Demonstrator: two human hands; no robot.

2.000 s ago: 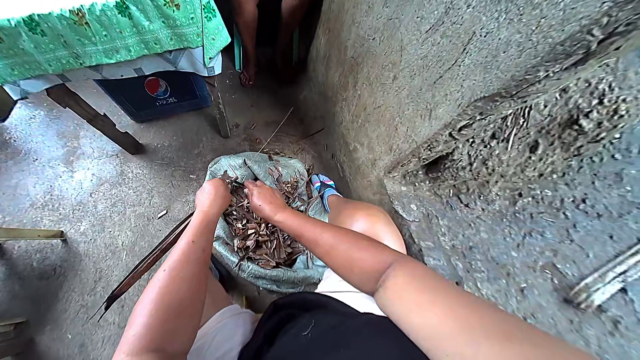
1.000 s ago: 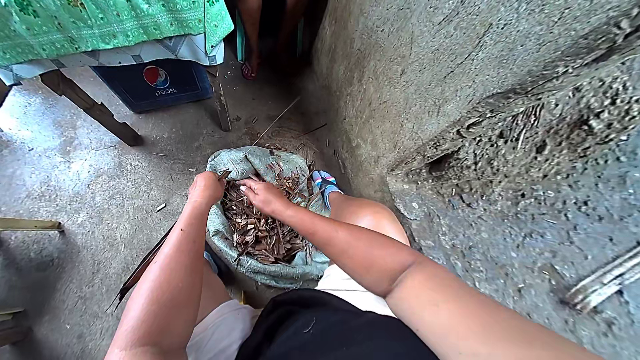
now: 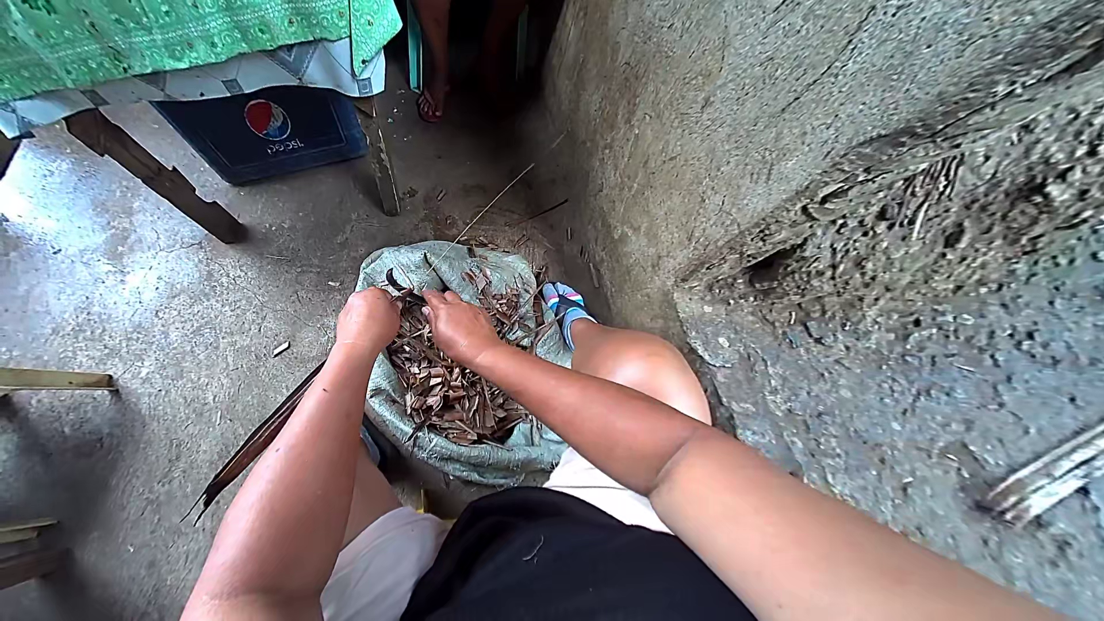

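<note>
A woven plastic sack (image 3: 397,427), its mouth rolled open, stands between my legs and holds many short brown pieces of dried leaf (image 3: 457,401). Over its left rim, my left hand (image 3: 368,319) is closed on a long dried leaf strip (image 3: 259,440), whose tail passes behind my left forearm and hangs toward the floor. My right hand (image 3: 459,329) is just to the right, above the pieces, with its fingertips pinching the strip's near end. Dark curved ends (image 3: 395,280) stick up by both hands; whether one is a blade I cannot tell.
A rough concrete wall (image 3: 638,155) rises at the right. At the upper left is a table with a green cloth (image 3: 190,39), wooden legs (image 3: 164,177) and a dark blue Pepsi panel (image 3: 259,134) beneath. Another person's foot (image 3: 431,103) shows beyond. Pieces of wood (image 3: 56,379) lie at the left edge.
Dark curved ends now show above my hands, where earlier frames do not show them plainly. The hands stay over the sack's upper left part.
</note>
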